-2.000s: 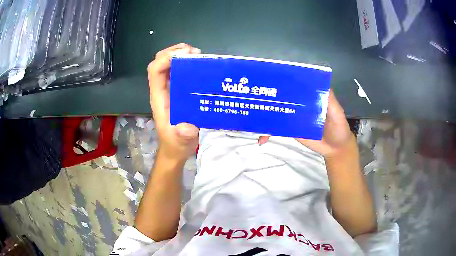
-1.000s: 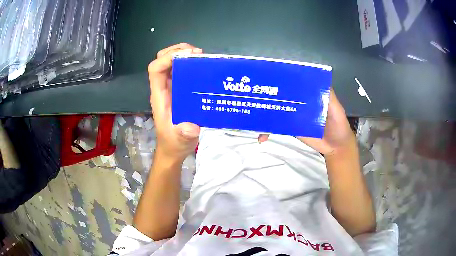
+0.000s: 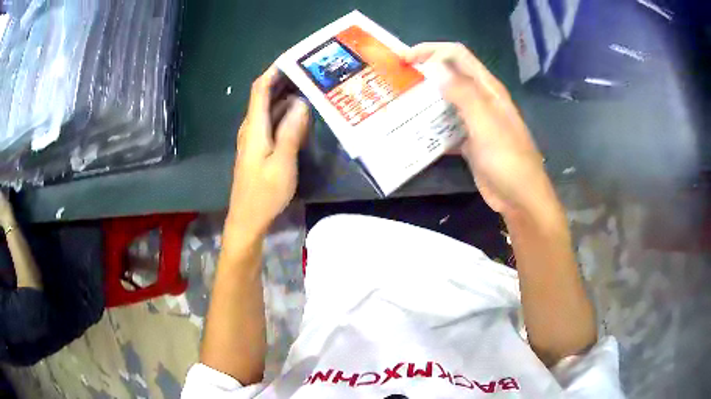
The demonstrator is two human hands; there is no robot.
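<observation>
The retail box (image 3: 373,100) is tilted above the edge of the dark green bench top, its white face with an orange picture panel turned up. My right hand (image 3: 483,117) holds its right side, fingers over the top right edge; the hand is blurred. My left hand (image 3: 269,148) is at the box's upper left side, fingers curled behind its left edge and thumb bent beside it. The left fingertips are partly hidden, and how firmly they touch the box is hard to tell.
Stacked clear blister trays (image 3: 86,86) stand on the bench (image 3: 226,187) at the left. A blue-and-white box pile (image 3: 608,51) is at the right. A red stool (image 3: 148,257) and another person's arm and dark clothing (image 3: 51,292) are at the lower left.
The box has turned from its blue printed side to its white-and-orange face and is now slanted and higher up. My right hand has moved up along it. The view has shifted slightly.
</observation>
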